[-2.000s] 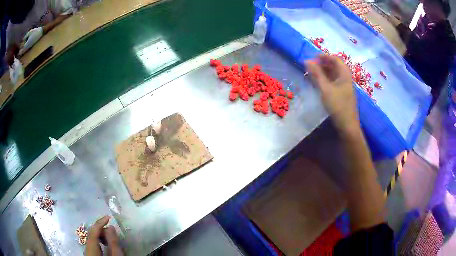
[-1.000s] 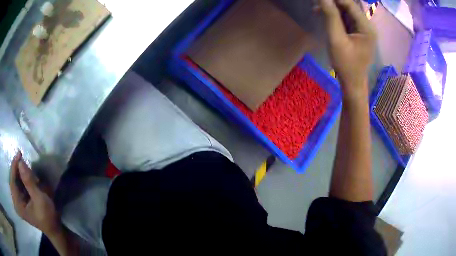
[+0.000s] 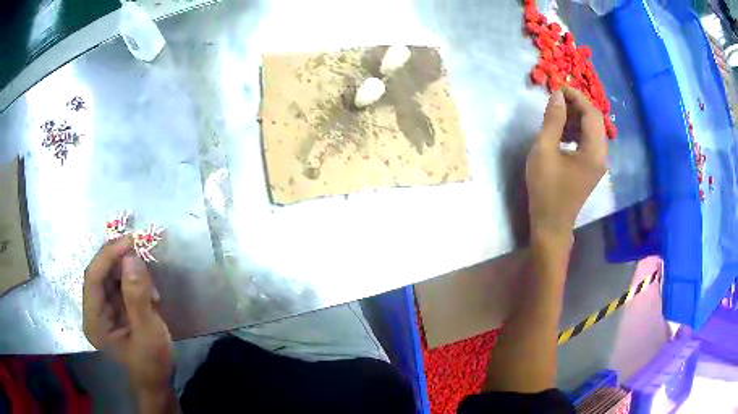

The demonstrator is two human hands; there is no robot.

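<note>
My left hand [image 3: 129,303] is at the lower left, its curled fingertips at the edge of small red-and-white figurine bodies [image 3: 146,240] on the metal bench. Whether it grips one is hidden. My right hand [image 3: 569,158] is at the right, thumb and forefinger close together at the near edge of the loose pile of red figurine parts [image 3: 557,58]. Whether a part is pinched there cannot be made out. A brown cardboard pad [image 3: 364,166] with dark stains lies between the hands and bears two white lumps [image 3: 370,92].
More small bodies [image 3: 61,139] lie at the left, near a second cardboard pad [image 3: 12,230]. A white squeeze bottle [image 3: 141,32] is at the back left. A blue bin [image 3: 676,154] stands at the right. A crate of red parts [image 3: 459,373] is below the bench.
The view has swung back from the floor to the bench. My right hand, over the blue bin two seconds ago, is now at the red pile. My left hand is now at the bodies.
</note>
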